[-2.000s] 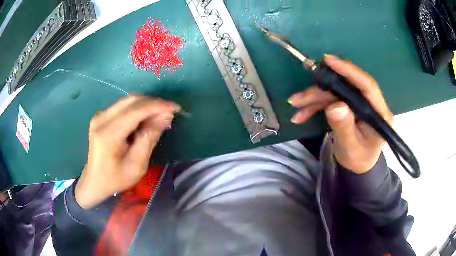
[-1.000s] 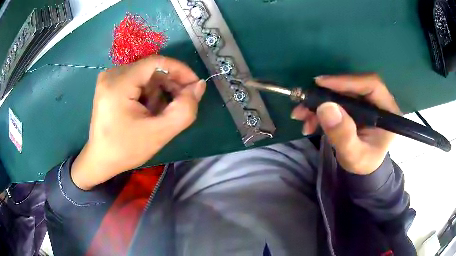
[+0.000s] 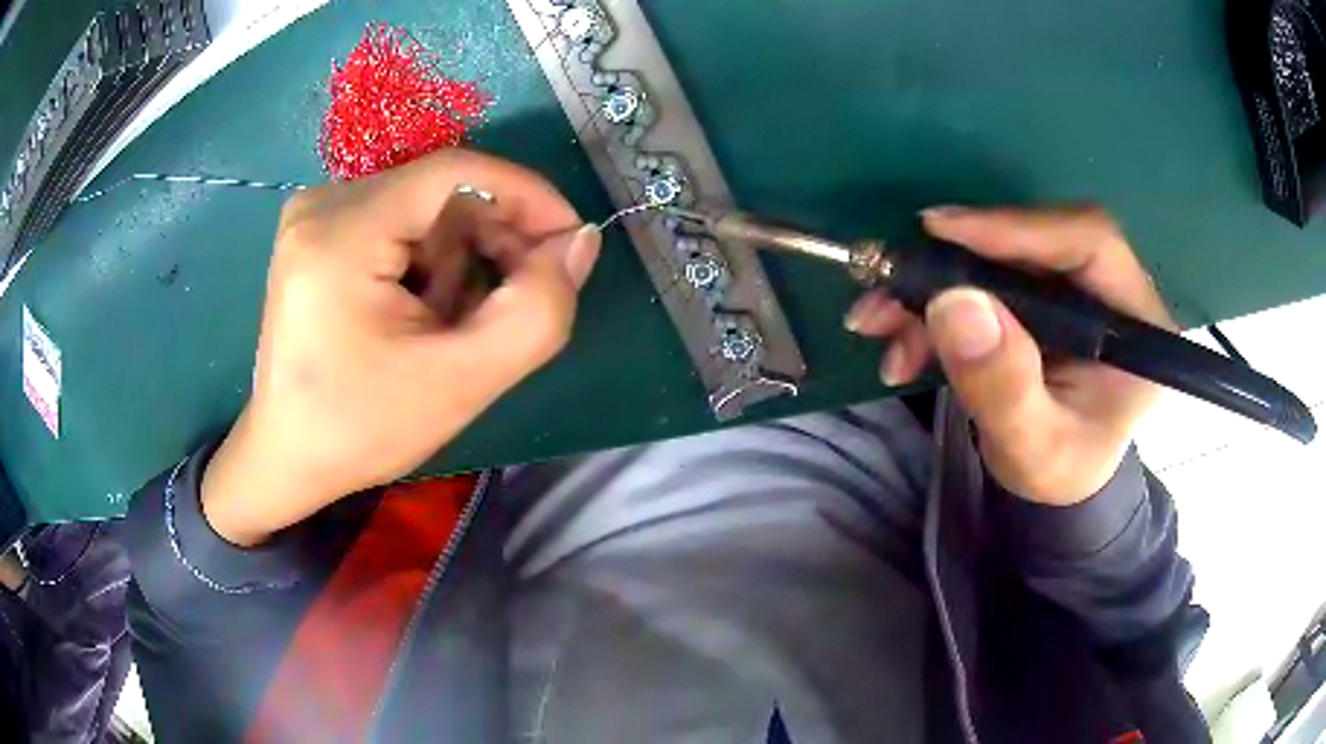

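A grey strip housing (image 3: 759,337) lies slanted on the green mat, with a row of round silvery discs and dark wavy wires inside. My left hand (image 3: 407,320) pinches a thin solder wire (image 3: 621,215), whose end is at the strip near a disc. My right hand (image 3: 1033,342) holds a soldering iron (image 3: 1003,295) by its black handle. Its tip is over the strip, close to the wire's end; whether they touch cannot be told.
A pile of short red wires (image 3: 390,109) lies beyond my left hand. Stacked strip housings (image 3: 87,109) are at upper left, a white-pink label (image 3: 42,375) at left. A black stand (image 3: 1283,109) is at upper right. Part of a person's dark clothing (image 3: 66,618) shows at lower left.
Since the oldest frame, my left hand has moved right and brought the wire to the strip. The iron has swung down and left onto the strip. In the last second little has moved.
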